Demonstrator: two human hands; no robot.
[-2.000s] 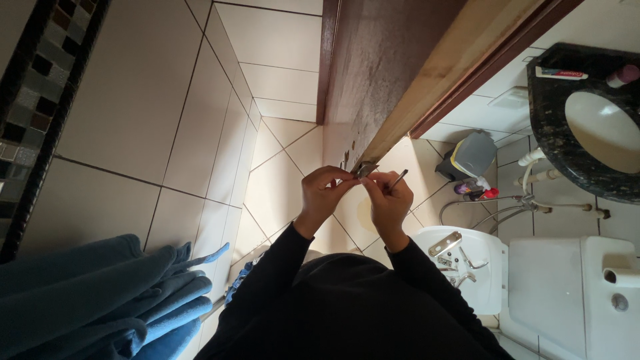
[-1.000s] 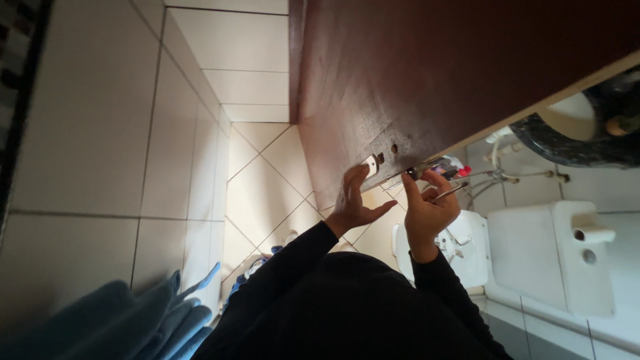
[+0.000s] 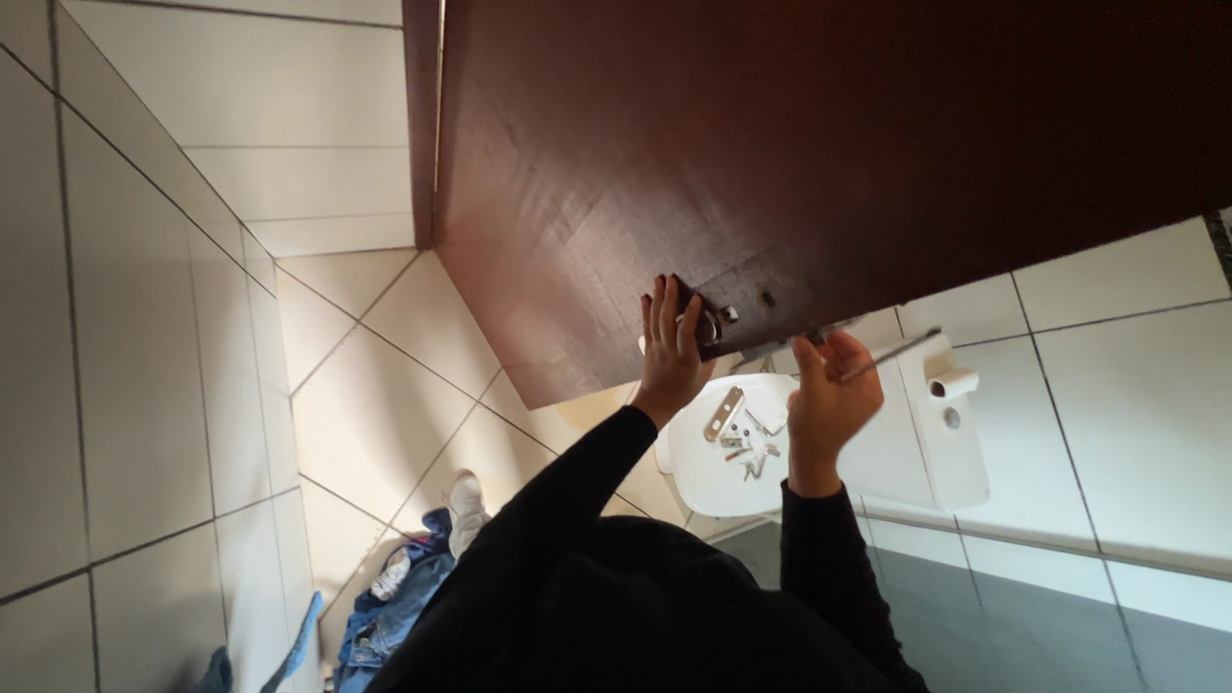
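Observation:
My left hand (image 3: 674, 346) rests against the face of a dark reddish-brown wooden door (image 3: 770, 154), fingers spread, beside a round metal ring (image 3: 709, 327) and cut-out holes (image 3: 767, 299). My right hand (image 3: 833, 399) is at the door's edge, its fingertips at the lock area there. A thin metal tool (image 3: 895, 352), whose exact kind I cannot tell, sticks out from between the fingers of that hand. Whatever the fingertips touch at the edge is mostly hidden. Below the door, a metal lock plate (image 3: 724, 414) and several small metal parts (image 3: 756, 448) lie on the white toilet lid (image 3: 717, 486).
The white toilet cistern (image 3: 948, 433) stands to the right of the lid. Blue clothes (image 3: 390, 616) lie on the tiled floor (image 3: 375, 414) at lower left, near a white shoe (image 3: 467, 500). A tiled wall (image 3: 144, 337) runs along the left.
The door has swung so its broad face shows, where two seconds ago I faced its edge. My hands, close together then, are apart, the left on the door face. The view has shifted.

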